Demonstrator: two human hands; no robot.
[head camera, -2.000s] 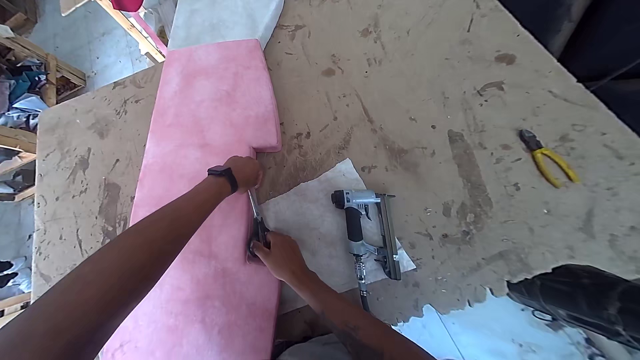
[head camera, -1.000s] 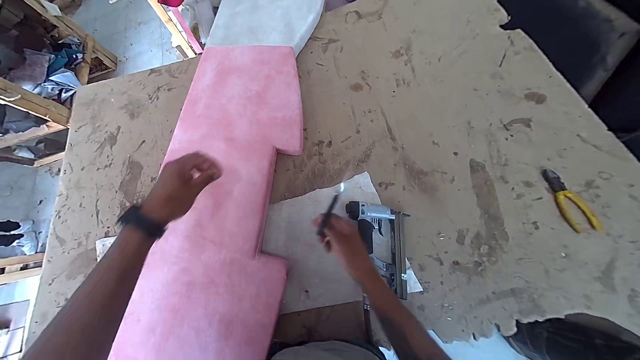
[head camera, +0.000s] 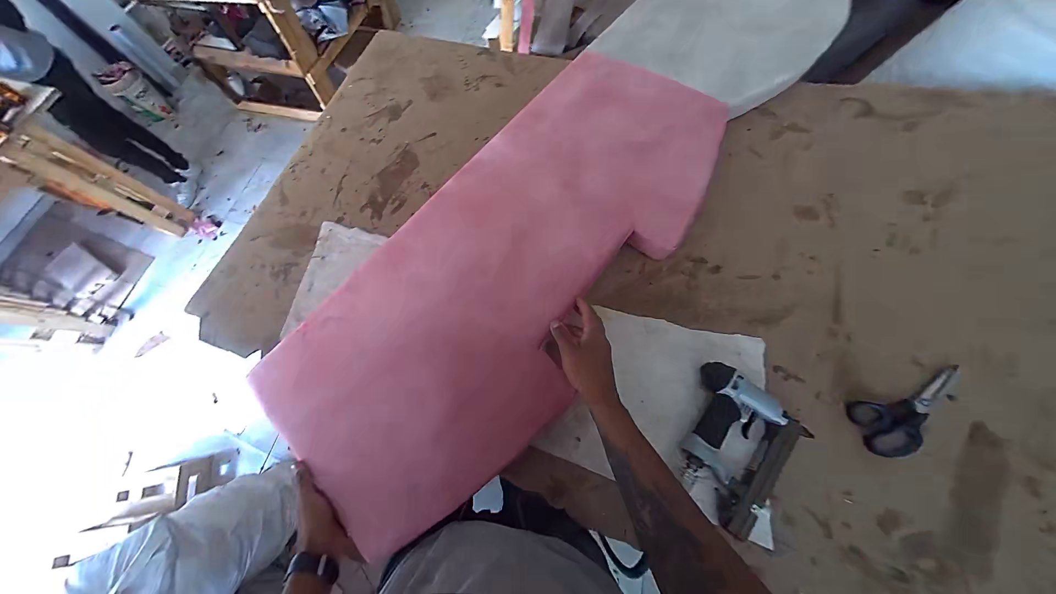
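A long pink fabric-covered upholstery panel (head camera: 462, 305) lies slantwise over the worktable, with a notch in its right edge. My left hand (head camera: 322, 516), with a dark wristband, holds the panel's near lower-left end, its fingers partly hidden beneath. At the notch, my right hand (head camera: 584, 351) pinches the edge between thumb and fingers. Right of that hand a pneumatic staple gun (head camera: 755, 437) rests on a pale cloth sheet (head camera: 660, 355). Scissors with black handles (head camera: 899, 412) lie farther right on the tabletop.
A grey-white padded piece (head camera: 734, 41) adjoins the panel's far end. The stained brown worktable (head camera: 825, 181) has its left edge beside the panel. Beyond stand wooden shelving (head camera: 297, 49), a wooden frame (head camera: 99, 177) and a person's dark-trousered legs (head camera: 99, 115).
The panel has turned slantwise, its near end swinging left. My right hand has let go of the scissors and moved to the notch; my left hand has moved to the panel's near end.
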